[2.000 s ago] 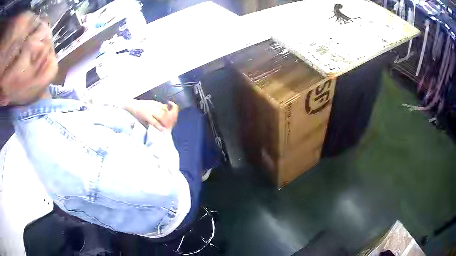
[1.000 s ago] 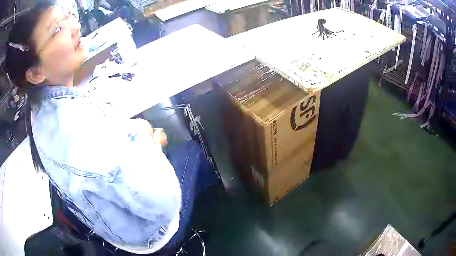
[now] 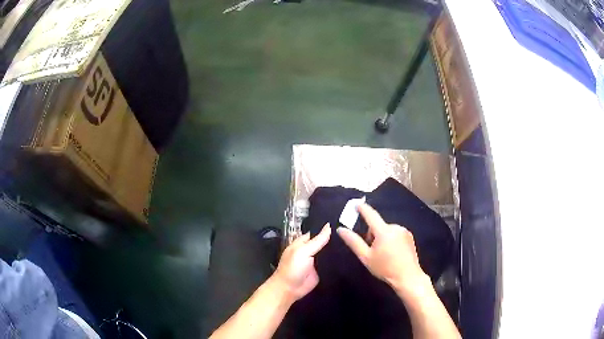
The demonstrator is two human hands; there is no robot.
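A black garment (image 3: pixel 417 228) lies in a soft heap over a low carton with shiny clear film (image 3: pixel 344 164). A small white label (image 3: pixel 350 213) is above the black cloth, at the fingertips of my right hand (image 3: pixel 387 249). My right thumb and index finger are at its edge. My left hand (image 3: pixel 302 263) is bare, just left of the label, with thumb and fingers apart and nothing in it.
A tall brown box marked "SF" (image 3: pixel 116 142) stands at the left under a table corner. A long white table (image 3: pixel 536 165) with blue items (image 3: pixel 550 40) runs along the right. A person's denim sleeve (image 3: pixel 25 301) shows at the lower left.
The view has swung right and down, from the seated person and white tables to the black garment on the carton. Both my hands and the white label have come into view.
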